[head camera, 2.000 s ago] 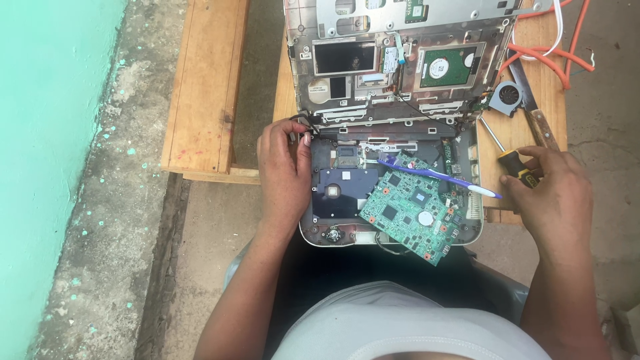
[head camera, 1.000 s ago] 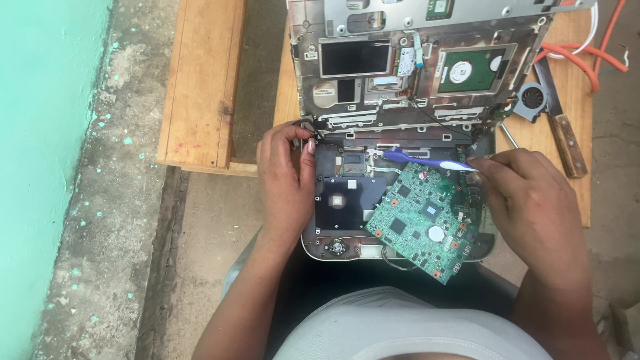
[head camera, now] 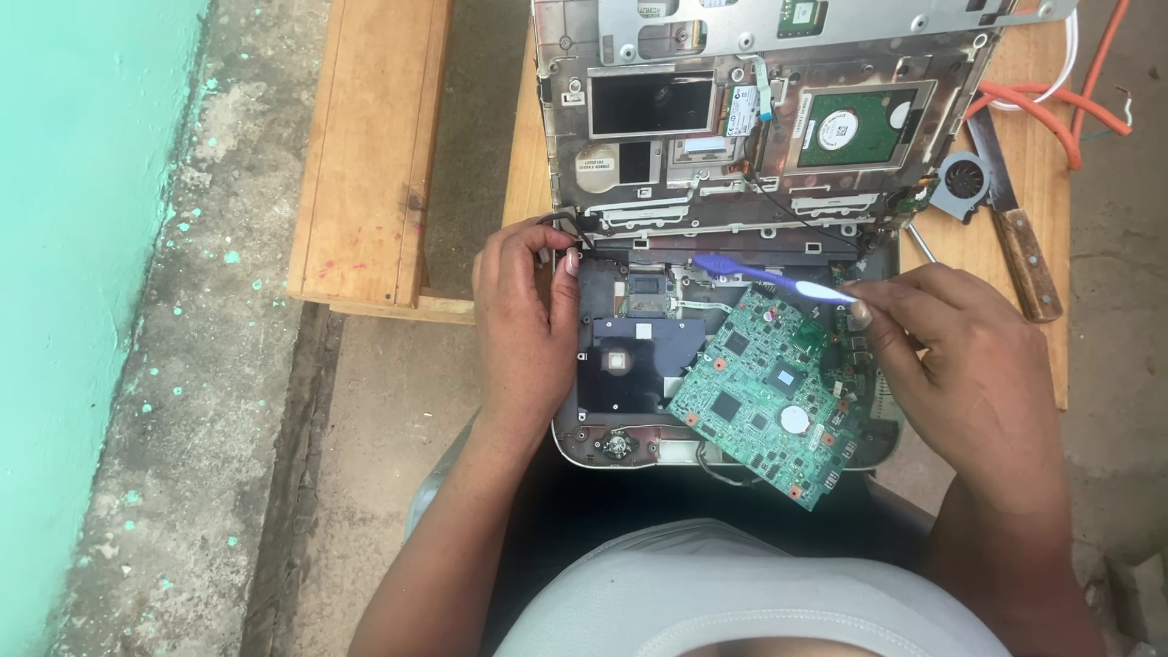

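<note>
An opened laptop chassis [head camera: 598,426] lies across my lap, its upper part [head camera: 776,82] folded back. My left hand [head camera: 529,319] grips the chassis at its left hinge corner, beside a dark cable. Between the thumb and fingers of my right hand [head camera: 958,365] is the handle end of a purple and white toothbrush [head camera: 762,276], its head pointing left over the chassis. Below the toothbrush a green circuit board [head camera: 753,401] rests tilted on the chassis, overhanging the front edge. A dark blue plate [head camera: 630,388] sits left of the board.
On the wooden table at right are a small cooling fan [head camera: 964,182], a wooden-handled knife [head camera: 1028,265] and orange cables [head camera: 1036,109]. A thin metal shaft [head camera: 922,243] shows beside the chassis. A wooden bench [head camera: 370,155] stands left, near a green wall [head camera: 82,228].
My right hand has let go of the yellow and black screwdriver and taken hold of the toothbrush that lay on the circuit board. My left hand stays at the hinge corner.
</note>
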